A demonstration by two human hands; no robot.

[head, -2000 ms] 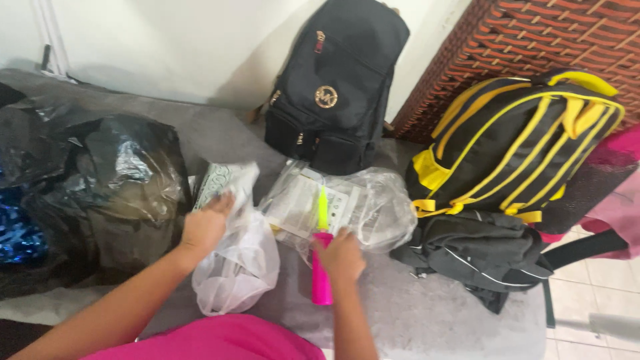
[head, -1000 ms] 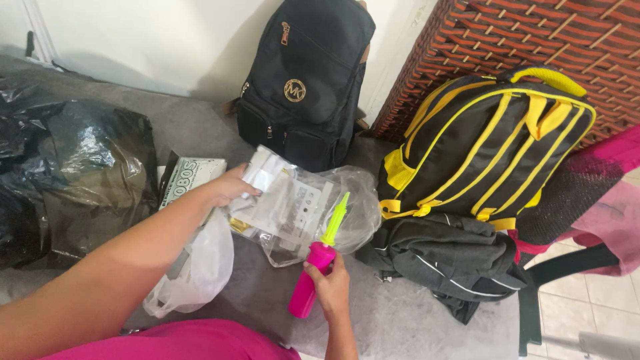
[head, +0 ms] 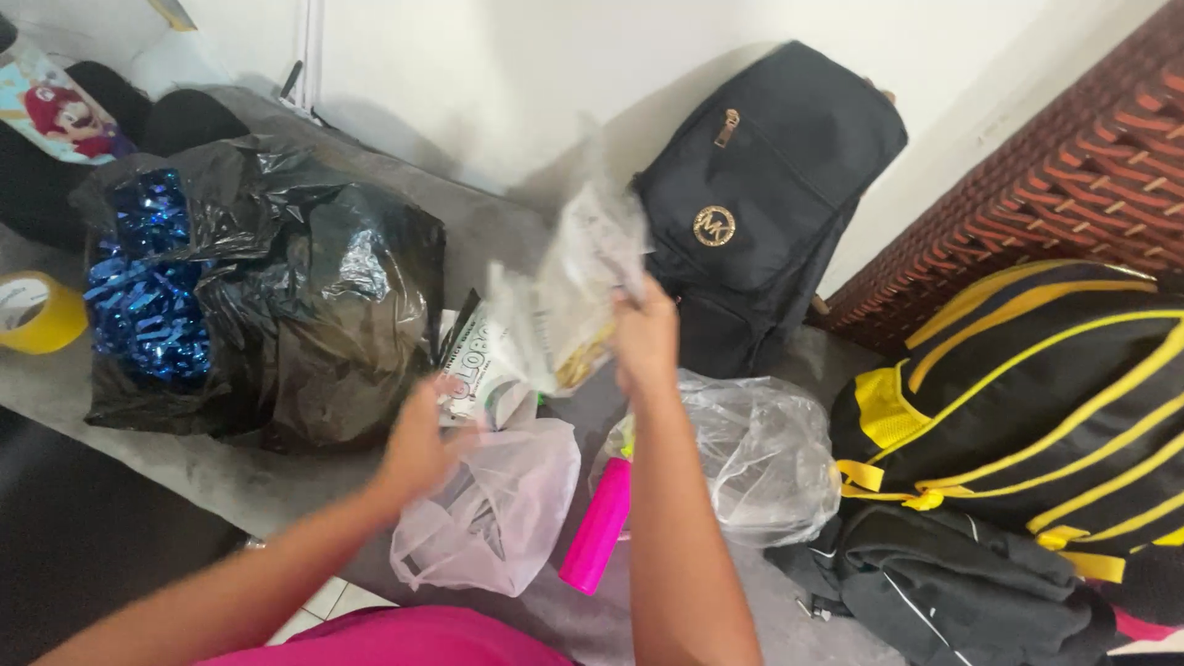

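My right hand (head: 646,338) grips a clear plastic packet (head: 592,277) with gold-coloured contents, blurred by motion, above the grey cushioned seat. My left hand (head: 425,439), also blurred, has its fingers apart beside a printed packet (head: 481,370) and a thin white plastic bag (head: 490,509); whether it touches them I cannot tell. A magenta hand pump (head: 597,527) lies just left of my right forearm, its yellow-green end partly hidden. Right of that forearm rests a clear plastic bag (head: 768,462).
A black plastic bag (head: 342,305) with blue tinsel (head: 153,277) and a yellow tape roll (head: 46,314) are at left. A black backpack (head: 777,194) leans on the wall. At right are a black-and-yellow backpack (head: 1008,398), a black fabric bag (head: 962,573) and a woven screen (head: 1054,176).
My right hand has let go of the magenta pump and now holds the clear packet up. My left hand has moved away from the clear bag towards the printed packet. The view has shifted left.
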